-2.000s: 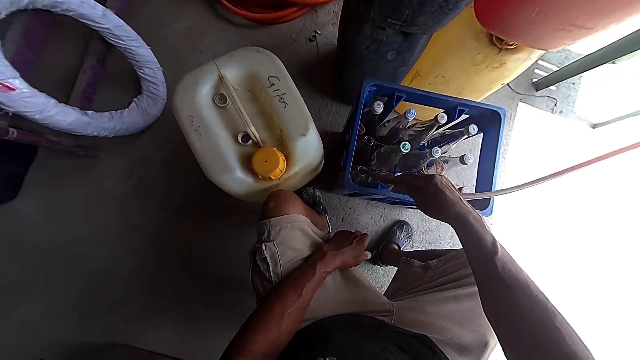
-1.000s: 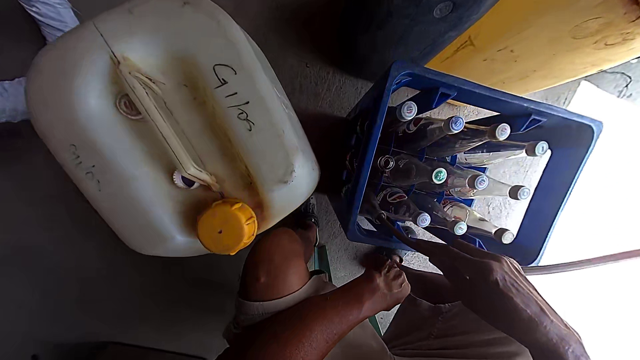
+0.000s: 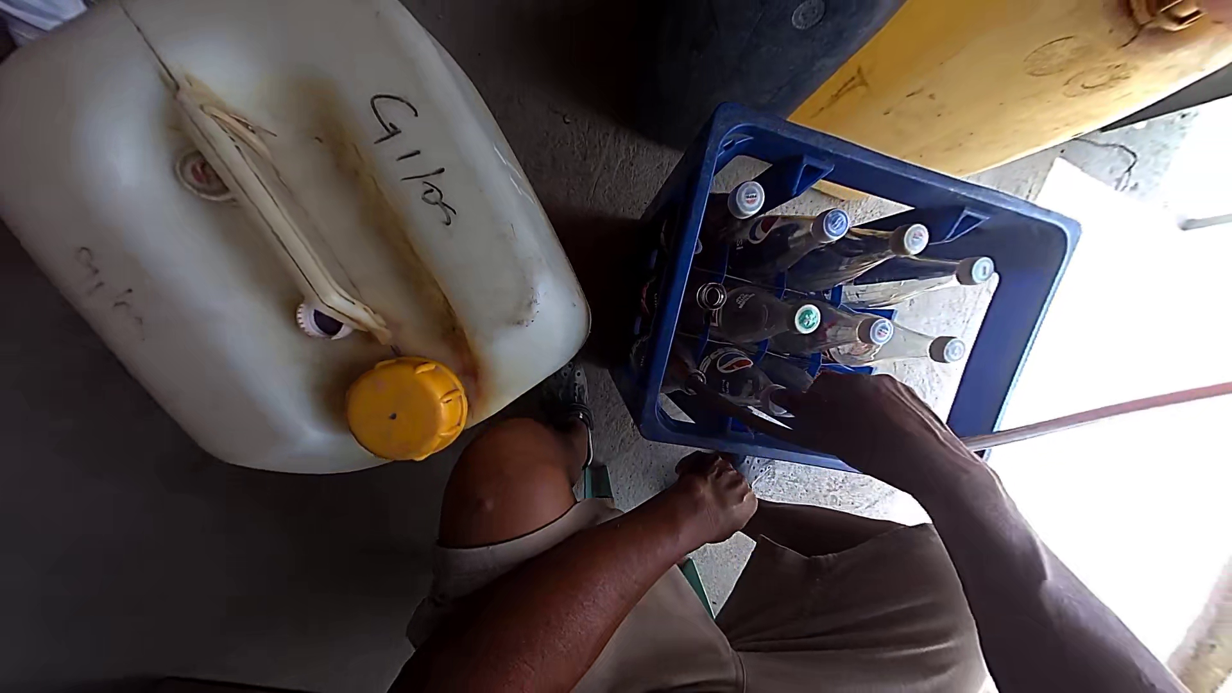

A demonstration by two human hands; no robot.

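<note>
A blue plastic crate [image 3: 1020,298] holds several glass bottles, most capped; one bottle mouth [image 3: 711,295] is uncapped. My right hand [image 3: 857,423] is over the crate's near side with its fingers around a thin hose [image 3: 1107,411]. The hose passes under the hand toward the bottles at the near left corner; its end is hard to see in shadow. My left hand [image 3: 717,496] is curled low beside the crate's near edge, above my lap, and whether something is in it is hidden.
A large white jerrycan [image 3: 510,250] with a yellow screw cap [image 3: 406,409] stands left of the crate. Beyond the crate are a dark container [image 3: 731,58] and a yellow plastic container [image 3: 924,106]. My knee [image 3: 510,481] is between jerrycan and crate.
The view has come much closer to the jerrycan and crate since the first frame. Between the last two frames, the right hand's fingers have drawn in over the crate's near side.
</note>
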